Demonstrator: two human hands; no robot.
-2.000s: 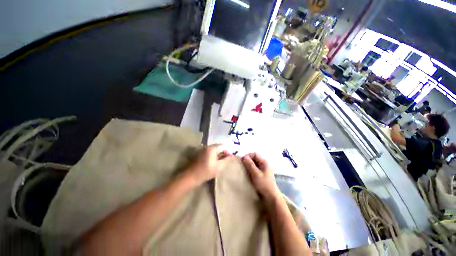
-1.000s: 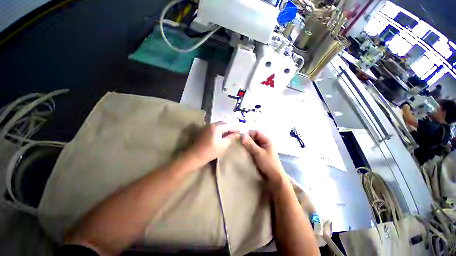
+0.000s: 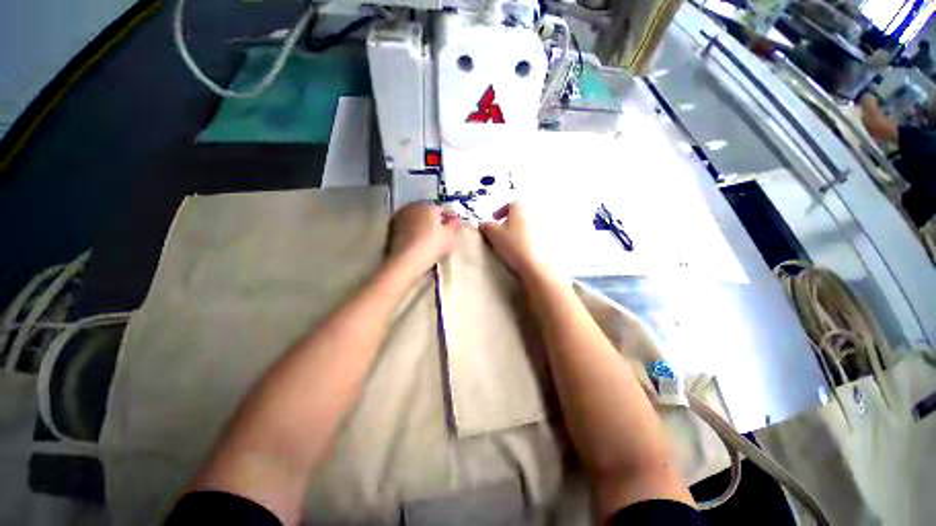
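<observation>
A beige fabric bag point(image 3: 267, 267) lies spread over the table edge and the lap, with a long seam down its middle. My left hand point(image 3: 421, 234) and my right hand point(image 3: 507, 236) pinch its far edge, close together, just in front of the needle area point(image 3: 467, 195). The fingertips are small and partly lost in glare. The white sewing machine head point(image 3: 488, 77) with a red three-diamond logo stands directly beyond them. Any small piece between the fingers cannot be made out.
A small dark tool point(image 3: 614, 227) lies on the white plate right of the needle. A green sheet point(image 3: 277, 98) lies at the back left. Cream handles point(image 3: 77, 349) loop at the left; more rope-like handles point(image 3: 836, 308) lie at the right. A person's dark sleeve shows at the far right.
The view has moved closer and turned, so the machine stands straighter ahead. Both hands have brought the bag edge nearer the needle area. More of the seam strip and a right-side handle now show.
</observation>
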